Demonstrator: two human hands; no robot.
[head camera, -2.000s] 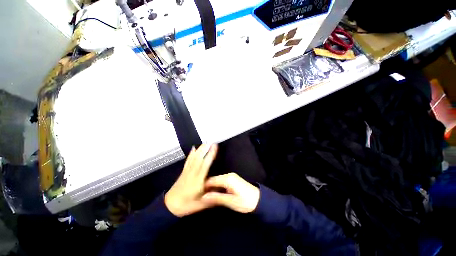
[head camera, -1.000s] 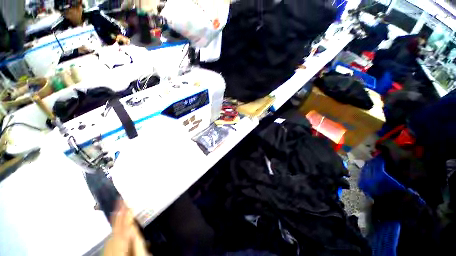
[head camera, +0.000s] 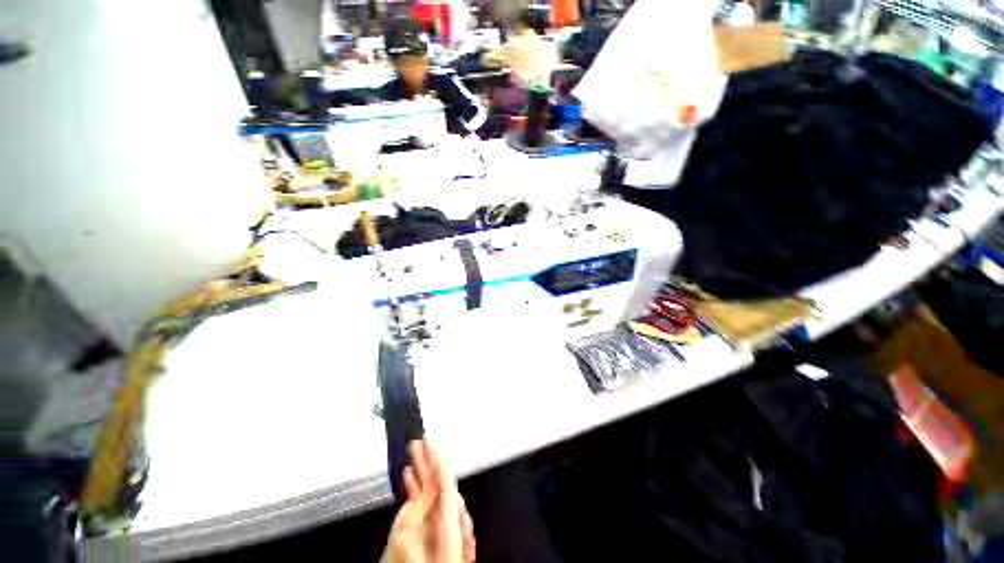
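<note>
A black strip (head camera: 401, 409) runs from the needle area (head camera: 410, 328) at the left end of the white sewing machine (head camera: 506, 280) to the table's front edge. My left hand (head camera: 423, 508) is at the bottom of the picture, its fingertips touching the strip near that edge. Its fingers are extended close together; whether they grip the strip is unclear. Part of my right hand (head camera: 468, 537) seems to show just behind it, mostly hidden and cut off by the bottom edge.
A clear bag with dark contents (head camera: 625, 359) and red-handled scissors (head camera: 668, 316) lie right of the machine head. Dark garments (head camera: 771, 473) fill the area below the table. A large black heap (head camera: 826, 165) and a white bag (head camera: 650, 83) stand behind. A person (head camera: 413, 79) sits at another machine.
The view has tilted up and swung right, then partly back left, showing more of the workshop. My hands now sit lower in the picture, still beside the strip.
</note>
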